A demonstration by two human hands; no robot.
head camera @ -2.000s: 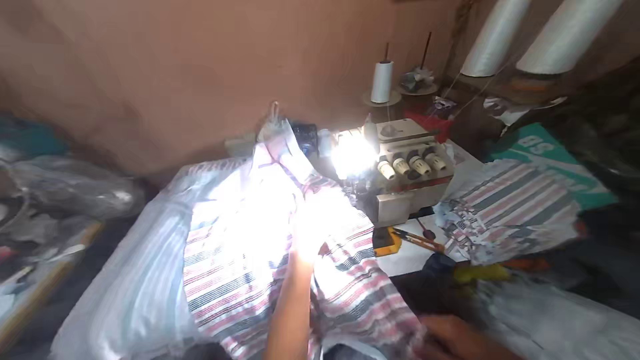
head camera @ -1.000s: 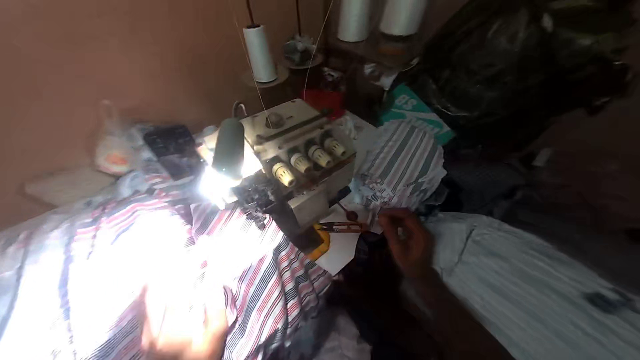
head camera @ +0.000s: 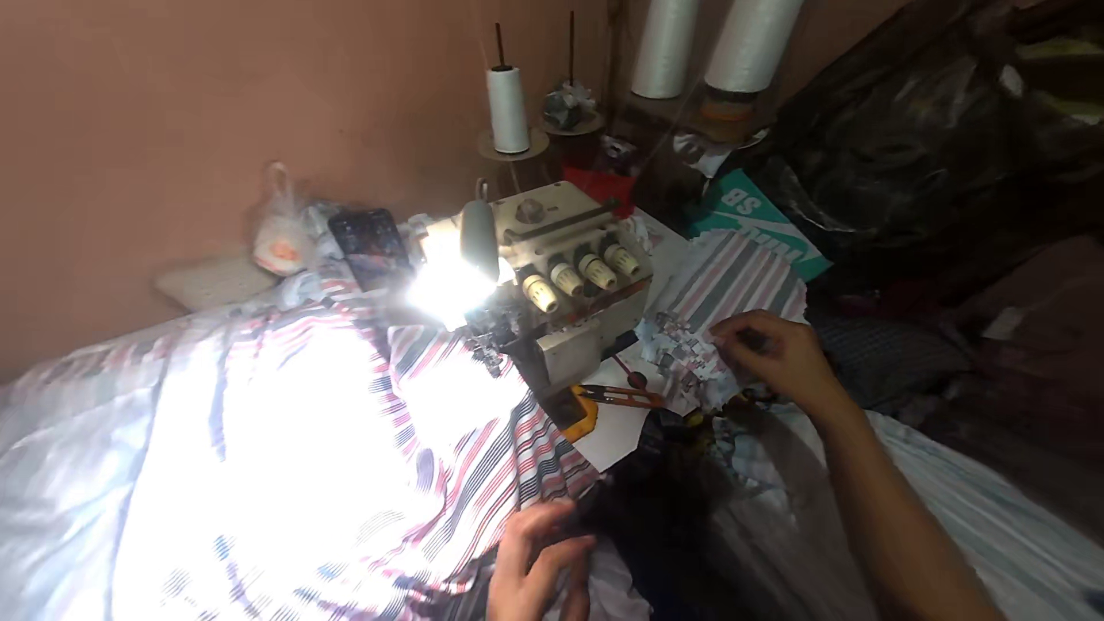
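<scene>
A serger sewing machine (head camera: pixel 561 267) with several cream tension dials stands in the middle, its lamp glaring at the left side. Striped fabric (head camera: pixel 466 466) spreads from the needle area to the left, partly washed out by the light. My left hand (head camera: pixel 543 561) is at the bottom centre by the fabric's lower edge, fingers curled and apart, with no item visible in it. On the right, my right hand (head camera: pixel 772 354) has thumb and index finger close together at the edge of a striped fabric piece (head camera: pixel 733 276) with small scraps; whether it pinches any is unclear.
Orange thread snips (head camera: pixel 621 396) and a yellow tool (head camera: pixel 580 418) lie before the machine. A white thread cone (head camera: pixel 508 112) and larger cones (head camera: pixel 755 43) stand behind. A green box (head camera: pixel 759 220) is at the right, a phone-like dark object (head camera: pixel 369 241) and plastic bag (head camera: pixel 283 241) at the left.
My left hand was on the brightly lit striped fabric and is now at its lower right edge. My right hand remains near the striped piece and scraps. The view has shifted.
</scene>
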